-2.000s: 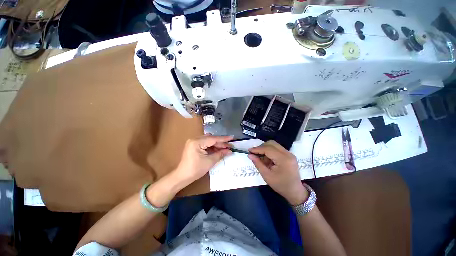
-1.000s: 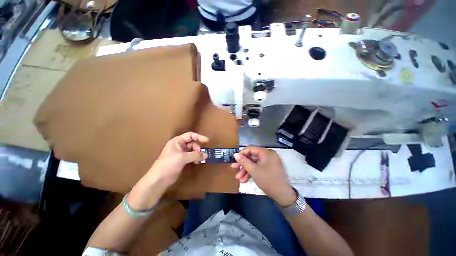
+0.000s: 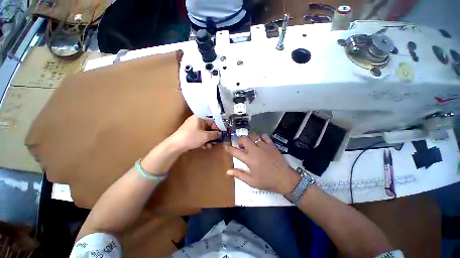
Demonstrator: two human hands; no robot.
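A large brown cut panel (image 3: 116,111) lies flat left of the needle, its right edge running under my hands. My left hand (image 3: 197,135) pinches a small black label (image 3: 222,136) at the panel's edge, close by the presser foot (image 3: 241,132) of the white sewing machine (image 3: 323,75). My right hand (image 3: 260,160) is beside it, fingertips at the label's right end by the foot, thumb spread toward me. Whether its fingertips grip the label is hidden. Black label stacks (image 3: 302,133) lie under the machine arm.
Pinkish-red snips (image 3: 388,174), a thin black cable (image 3: 352,176) and black scraps (image 3: 426,154) lie on the right of the table. Cardboard (image 3: 45,101) is at the left. A thread spool (image 3: 343,17) stands behind the arm. Brown cloth hangs below the table edge.
Both hands have moved away from me to the presser foot with the label, which was stretched flat between them over the panel. The camera view has shifted slightly.
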